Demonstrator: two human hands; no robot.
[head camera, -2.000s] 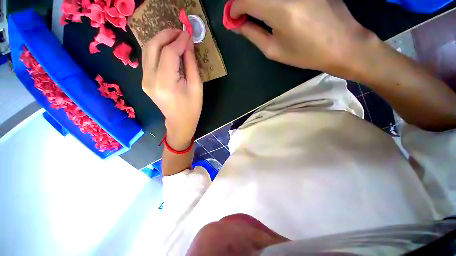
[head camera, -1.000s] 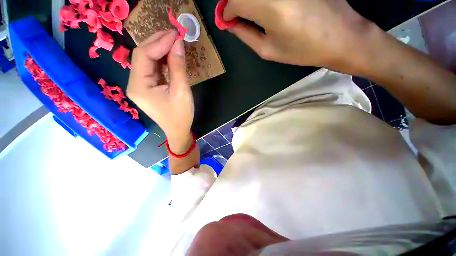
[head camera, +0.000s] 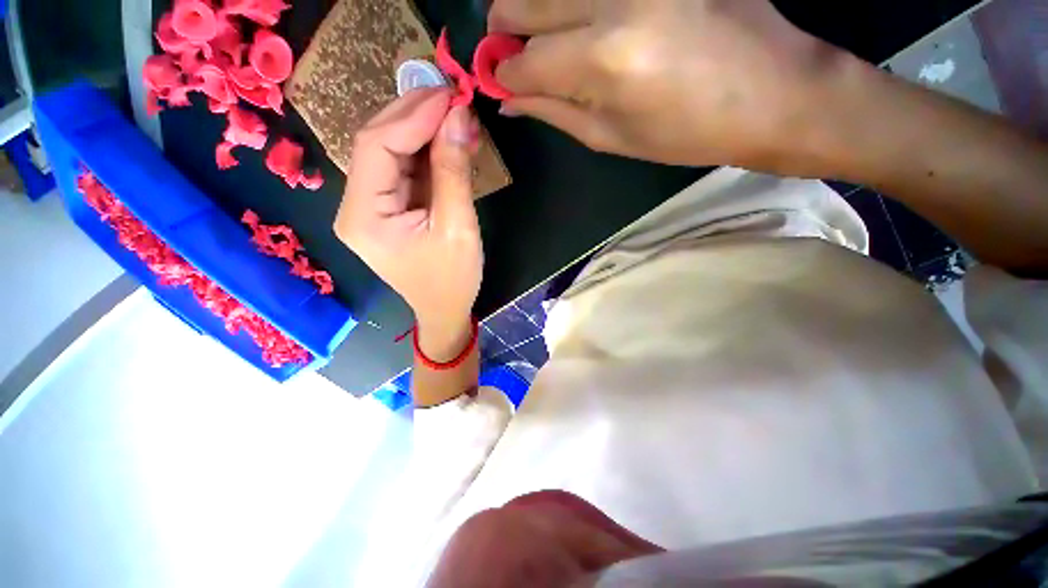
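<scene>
My left hand (head camera: 420, 201), with a red cord bracelet at the wrist, pinches a thin curved red piece (head camera: 451, 60) between thumb and fingertips. My right hand (head camera: 644, 80) holds a round hollow red part (head camera: 495, 64) by its side. The two red parts are very close together; I cannot tell if they touch. The white round glue dish (head camera: 418, 76) sits on the brown cardboard pad (head camera: 362, 75), just beyond my left fingertips and partly hidden by them.
A blue bin (head camera: 184, 218) of small red pieces (head camera: 172, 262) stands at the left. A heap of larger red assemblies (head camera: 218, 57) lies at the far left of the dark bench (head camera: 552, 213). A loose cluster of thin red pieces (head camera: 285, 249) lies beside the bin.
My left hand has moved the curved piece right, away from over the dish, towards the hollow part. My right hand has moved slightly left with its part.
</scene>
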